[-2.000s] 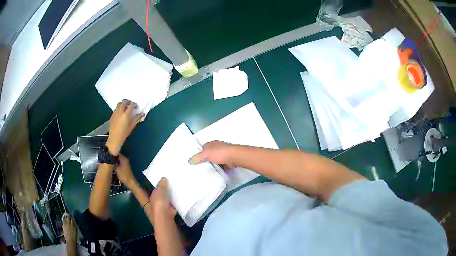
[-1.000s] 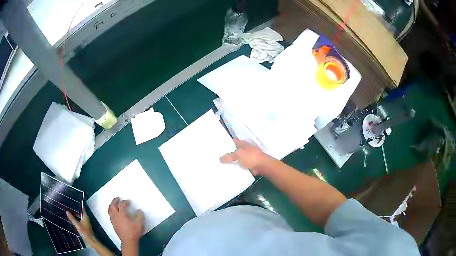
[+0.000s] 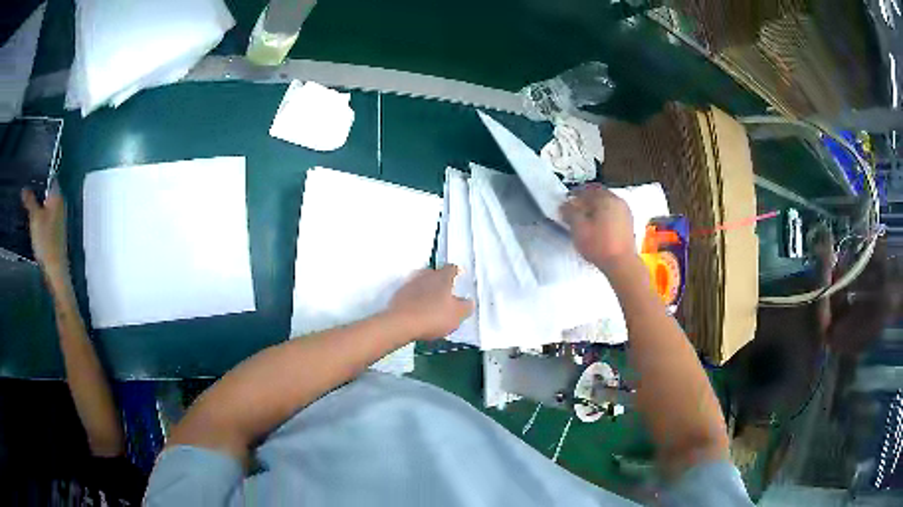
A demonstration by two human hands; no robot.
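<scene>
A fanned stack of white sleeves point(image 3: 554, 297) lies on the dark green bench in front of me. My right hand point(image 3: 597, 226) is closed on a white sleeve point(image 3: 522, 158) and holds it tilted up above the stack. My left hand point(image 3: 432, 302) rests at the left edge of the stack, thumb and fingers apart; whether it grips a sheet is hidden. Another white stack point(image 3: 361, 233) lies just left of it, partly under my left forearm. A single white sheet point(image 3: 168, 243) lies further left.
A tape dispenser point(image 3: 665, 262) with an orange roll sits at the stack's right, beside brown cartons point(image 3: 728, 238). A crumpled white cloth point(image 3: 574, 152), small white pieces point(image 3: 314, 116) and a metal machine point(image 3: 597, 389) are around. A coworker's hand point(image 3: 46, 226) touches a black panel point(image 3: 27, 183).
The view has turned right. My left hand has moved from the single sheet to the right-hand stack. My right hand has left the middle stack and lifted a sleeve.
</scene>
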